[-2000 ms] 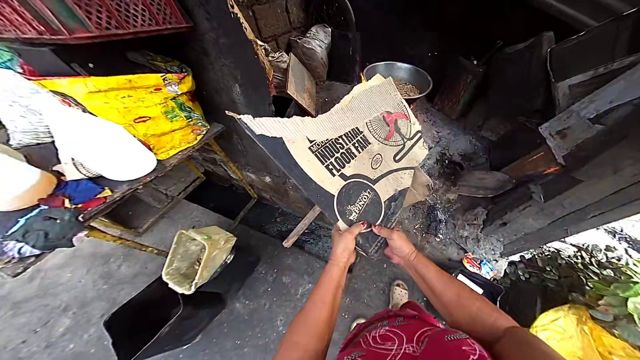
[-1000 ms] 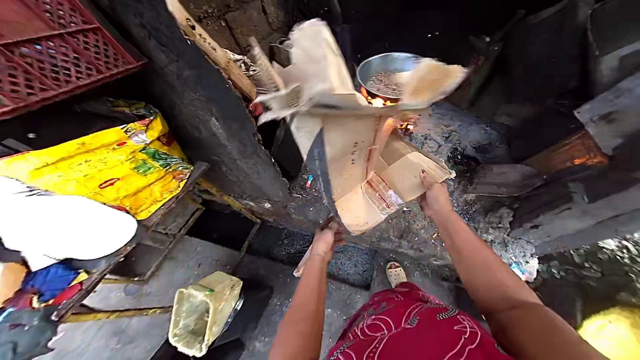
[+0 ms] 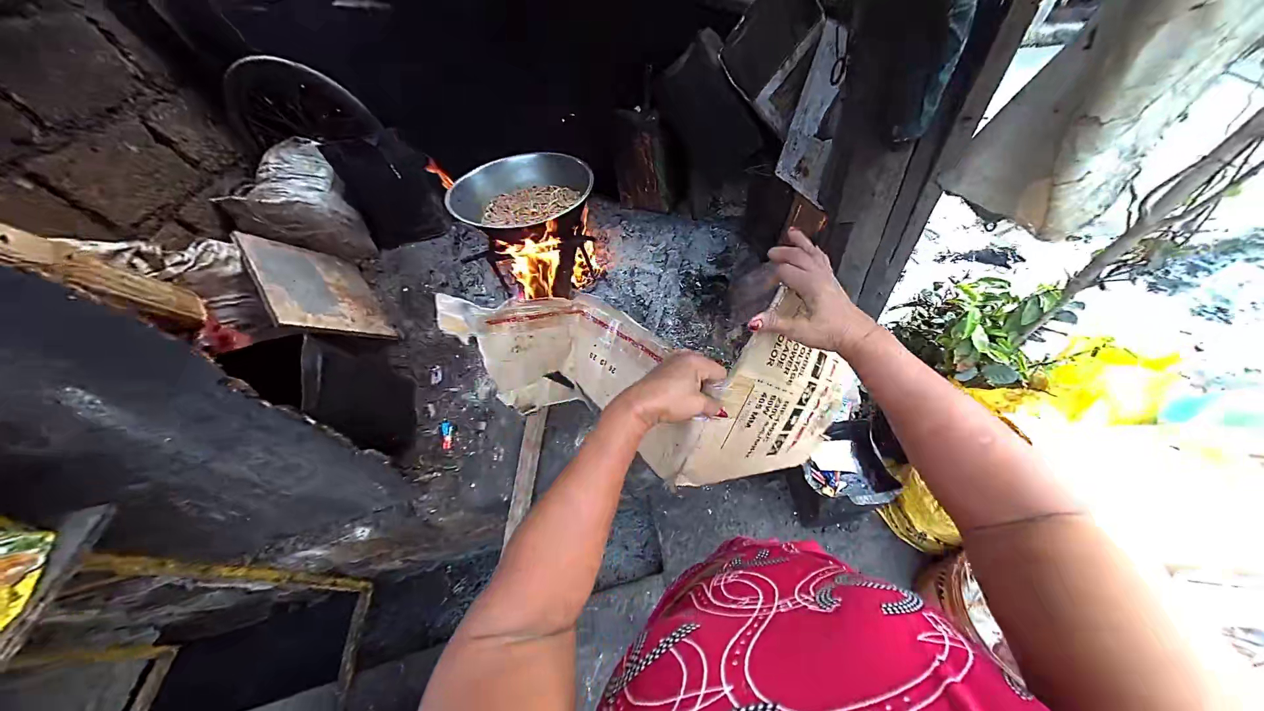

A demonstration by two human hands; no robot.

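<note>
My left hand (image 3: pixel 673 391) grips the middle of a torn, folded piece of printed cardboard (image 3: pixel 622 355), fingers closed on it. At the cardboard's upper right edge, my right hand (image 3: pixel 812 296) pinches it between thumb and fingers. The cardboard's left end, with clear packing tape on it, lies just below the flames (image 3: pixel 538 262). Over the fire, on a dark metal stand, sits a round metal pan (image 3: pixel 469 197) holding small brown pieces (image 3: pixel 531 204) that I cannot identify.
A wooden board (image 3: pixel 314 284), a sack (image 3: pixel 301 188) and a wheel (image 3: pixel 296 99) are left of the fire. A wooden stick (image 3: pixel 525 474) slants below the cardboard. Wooden posts and a leafy plant (image 3: pixel 978 331) are at right.
The cardboard, spread out with its fan print showing two seconds ago, is now folded and bent lengthwise. More flame shows under the pan. The view has swung to the right.
</note>
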